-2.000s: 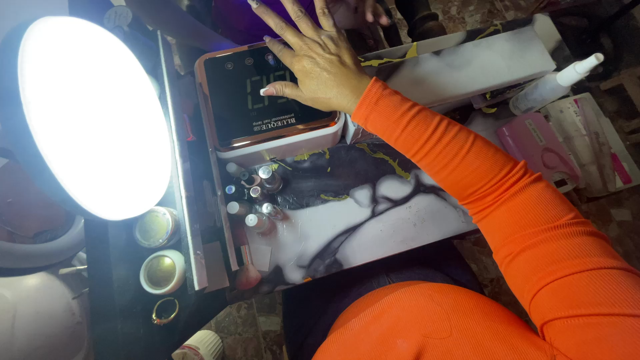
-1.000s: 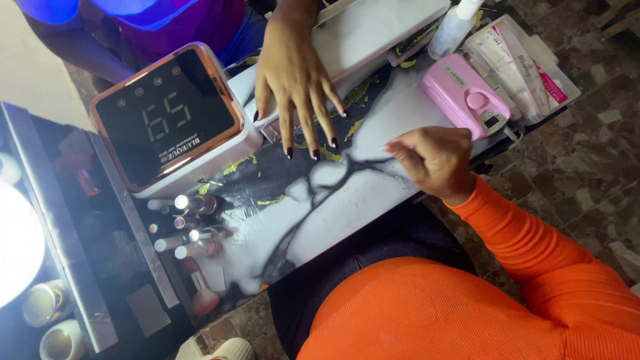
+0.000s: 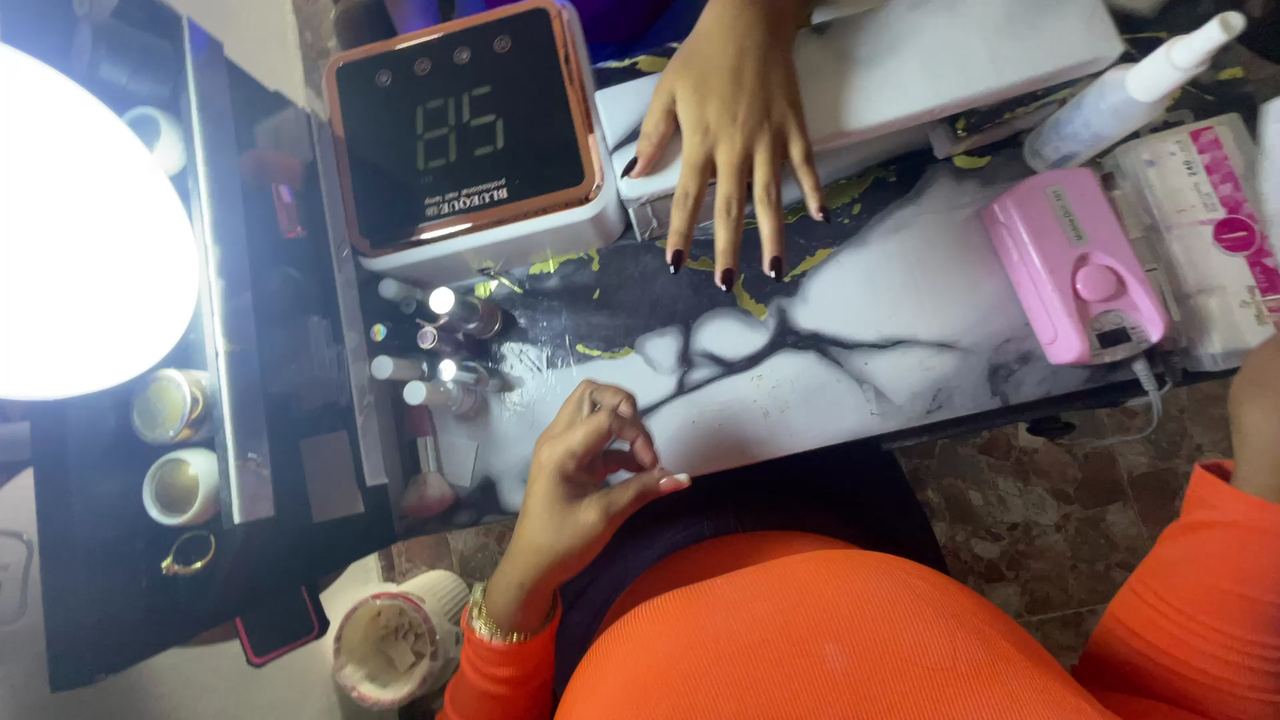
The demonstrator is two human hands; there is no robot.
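Above the near edge of the marbled table (image 3: 740,420) is my left hand (image 3: 595,475), its fingers curled and its thumb near them. No held thing can be made out; the inside of the hand is partly hidden. A gold bracelet or watch (image 3: 492,615) circles that wrist. Only the forearm of my right arm shows at the right edge; that hand is out of view. Another person's hand (image 3: 730,150), with dark polished nails, lies palm down, fingers spread, beside the nail lamp (image 3: 460,130). Several nail polish bottles (image 3: 455,395) stand left of my left hand.
A pink nail drill unit (image 3: 1075,265), a spray bottle (image 3: 1120,95) and a nail-tip box (image 3: 1200,240) are at the right. A bright round lamp (image 3: 90,230), small jars (image 3: 180,487) and a ring (image 3: 188,552) are at the left. A brush (image 3: 428,480) lies near the bottles.
My right hand, over the nail lamp and later above the table near the other person's fingers, has left the view to the right. My left hand has come into view.
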